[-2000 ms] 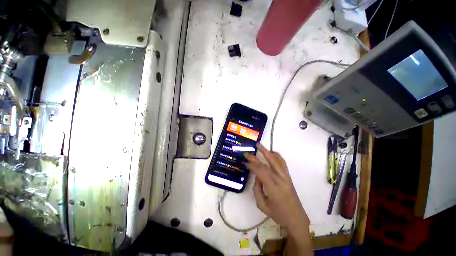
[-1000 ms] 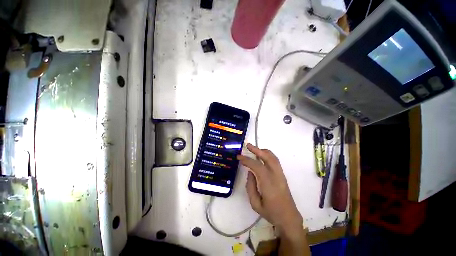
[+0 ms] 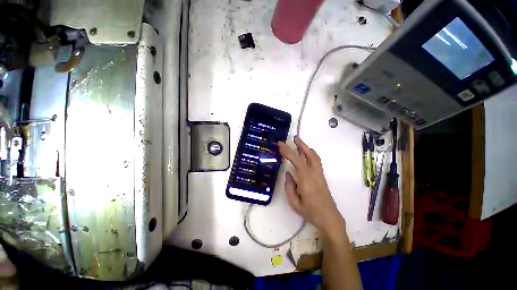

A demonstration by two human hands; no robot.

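Note:
A black smartphone with a lit screen lies flat on the white tabletop, right of the machine bed. Its screen shows a dark list with a white bar at the bottom. My right hand is over the phone's right edge, bare, fingers apart, holding nothing, a fingertip at the screen. My left hand shows only in part, dark and cut off at the lower left edge; what it does cannot be told. A pale cable runs from the phone's lower end.
The metal machine bed is on the left, with clear plastic wrap. The control panel stands at the upper right. A red-handled screwdriver and yellow-green snips lie near the right edge. A pink-red cylinder is at the back. Black cloth is below.
The list on the phone screen has scrolled; the orange band is gone. My right hand has moved up along the phone's right edge. The camera view has shifted. Part of my left hand shows at lower left.

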